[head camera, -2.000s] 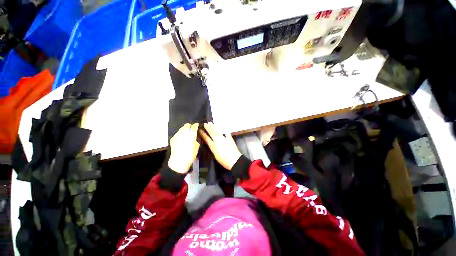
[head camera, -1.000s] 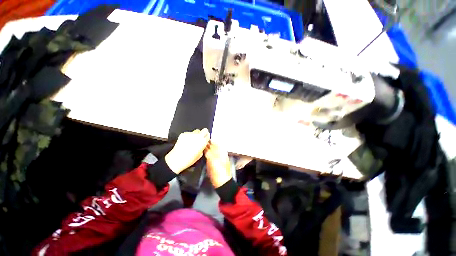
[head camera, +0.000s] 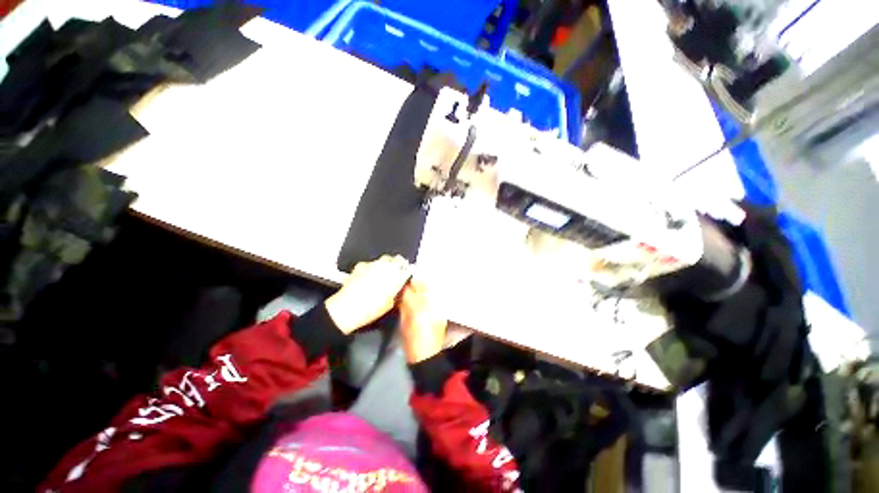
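Observation:
A black fabric strip (head camera: 386, 193) lies on the white sewing table and runs up beside and behind the needle area (head camera: 436, 195) of the white sewing machine (head camera: 578, 183). My left hand (head camera: 368, 294) pinches the strip's near end at the table's front edge. My right hand (head camera: 422, 316) is close beside it, fingertips at the strip's right corner; its fingers look closed on the fabric. The fingertips of both hands nearly touch, and the fabric between them is partly hidden.
A heap of black and camouflage pieces (head camera: 67, 125) covers the table's left end. Blue crates (head camera: 453, 48) stand behind. A black bundle (head camera: 761, 327) hangs right of the machine, near a camouflage piece (head camera: 678, 356). Thread ends (head camera: 622, 361) lie near the front edge.
The view has swung, so the machine appears lower and tilted. The strip's near end now lies at the table edge, where before it reached over it. Both hands stay together at that end.

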